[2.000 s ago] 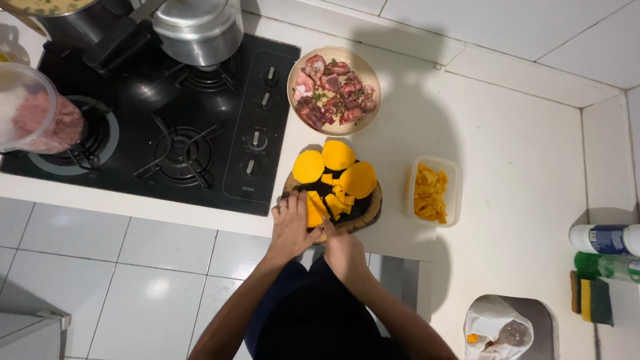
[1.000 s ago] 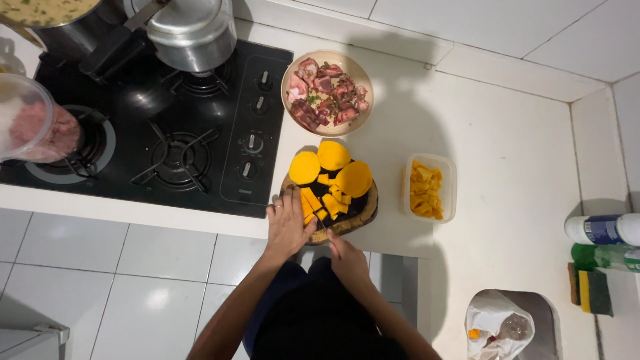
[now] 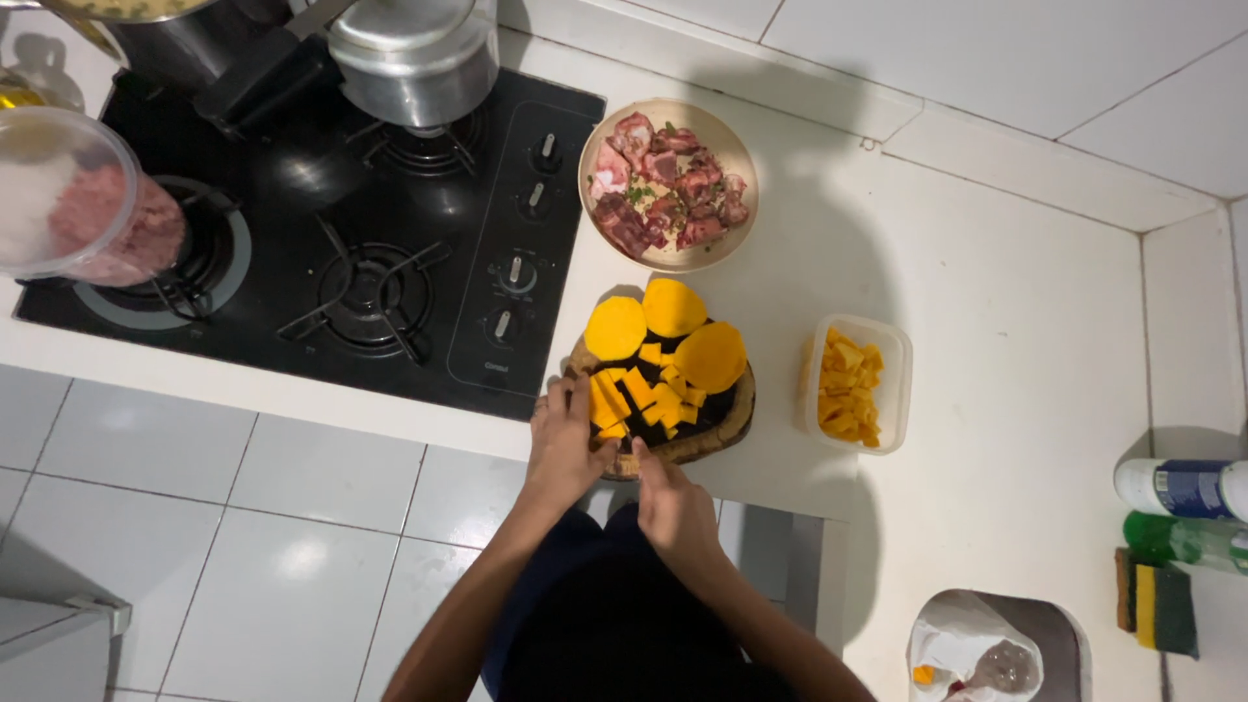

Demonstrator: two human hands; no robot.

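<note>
Orange squash pieces (image 3: pixel 664 402) and several round slices (image 3: pixel 710 357) lie on a dark-topped wooden cutting board (image 3: pixel 743 414) with a bark-like edge. My left hand (image 3: pixel 568 439) presses cut squash strips (image 3: pixel 606 400) at the board's left side, fingers over their edge. At the board's front edge, my right hand (image 3: pixel 673 499) is closed around a knife, of which only a little shows near the strips. A plastic container (image 3: pixel 892 390) of chopped orange pieces (image 3: pixel 848 388) stands right of the board. Behind the board is a round dish (image 3: pixel 746 239) of raw meat chunks (image 3: pixel 673 185).
On the left is a black gas cooktop (image 3: pixel 283 234) with a metal pressure cooker (image 3: pixel 419 68), a pot of food (image 3: pixel 166 44) and a plastic tub of pink meat (image 3: pixel 117 219). At right are bottles (image 3: pixel 1185 487), sponges (image 3: pixel 1160 604) and a sink (image 3: pixel 1068 624) holding a white bag.
The squash under my left hand, a broader piece two seconds ago, is now divided into strips and smaller pieces. Both hands remain at the board's front left.
</note>
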